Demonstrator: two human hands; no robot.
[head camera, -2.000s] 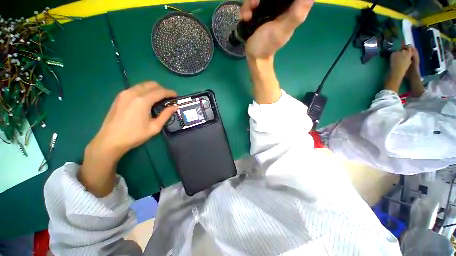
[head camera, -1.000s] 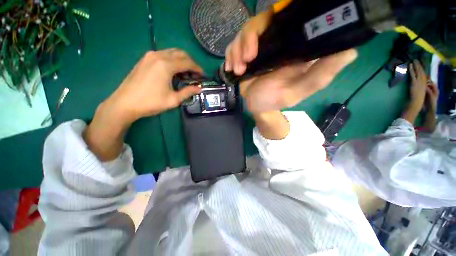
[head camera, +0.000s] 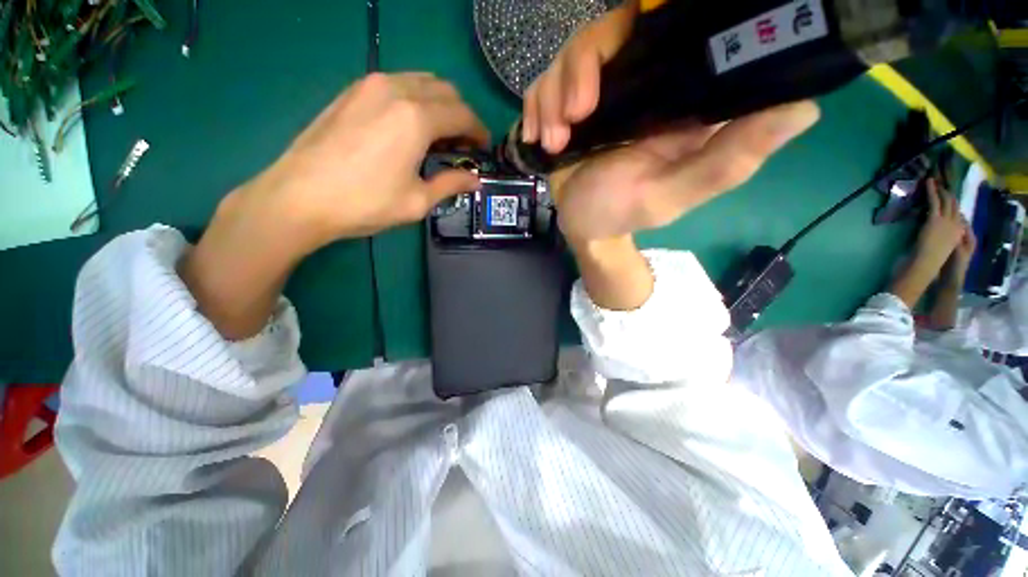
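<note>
The black device housing [head camera: 494, 319] lies on the green mat in front of me, its open window at the far end. A circuit module [head camera: 503, 211] with a QR-like label sits in the window. My left hand [head camera: 359, 158] grips the window's upper left corner with thumb and fingers; dark parts and a bit of wire show between them. My right hand [head camera: 631, 169] holds the thick black electric screwdriver [head camera: 699, 68], pale label facing up. Its front end is at the window's upper right edge; the tip and any screw are hidden.
One round screw tray [head camera: 530, 43] shows behind the screwdriver. A pile of wired leads [head camera: 68, 56] lies far left on a pale sheet [head camera: 40, 186], with a loose lead beside it. A small black box [head camera: 762, 282] on a cord is at right. Another person's hands [head camera: 941, 242] are far right.
The screwdriver has come from over the trays down to the device's top end. My left hand stays at the window corner. The view has shifted, so trays and wire pile sit nearer the upper edge.
</note>
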